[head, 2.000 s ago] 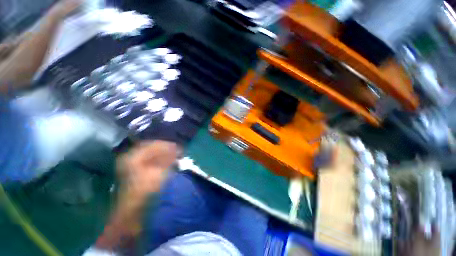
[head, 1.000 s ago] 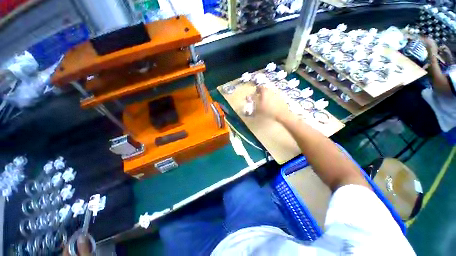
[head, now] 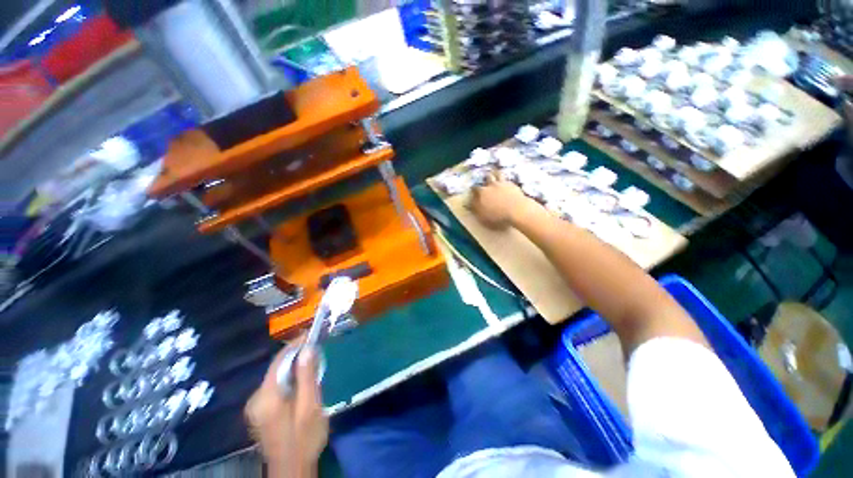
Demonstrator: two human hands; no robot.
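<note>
The orange press [head: 374, 291] stands on the green bench, its small black fixture [head: 332, 231] uncovered in the middle of the base. My left hand [head: 288, 411] holds a ring assembly [head: 315, 327] in front of the press, with its pale lobed head up near the black bar. My right hand [head: 500, 203] is at the left edge of the rows of ring assemblies [head: 571, 187] on the cardboard sheet [head: 538, 271]. Its fingers touch or nearly touch a part there; whether it grips one is unclear.
Rows of ring assemblies [head: 150, 401] lie on the black mat at left, beside a loose pile [head: 61, 359]. Stacked layers [head: 739, 154] of parts are at far right behind a pale post [head: 582, 75]. A blue crate [head: 599, 397] is beside my knee. A person's hand shows at the right edge.
My left hand has moved up and right from the mat's edge to the press front with a ring assembly. My right hand has moved back slightly toward the rows on the cardboard.
</note>
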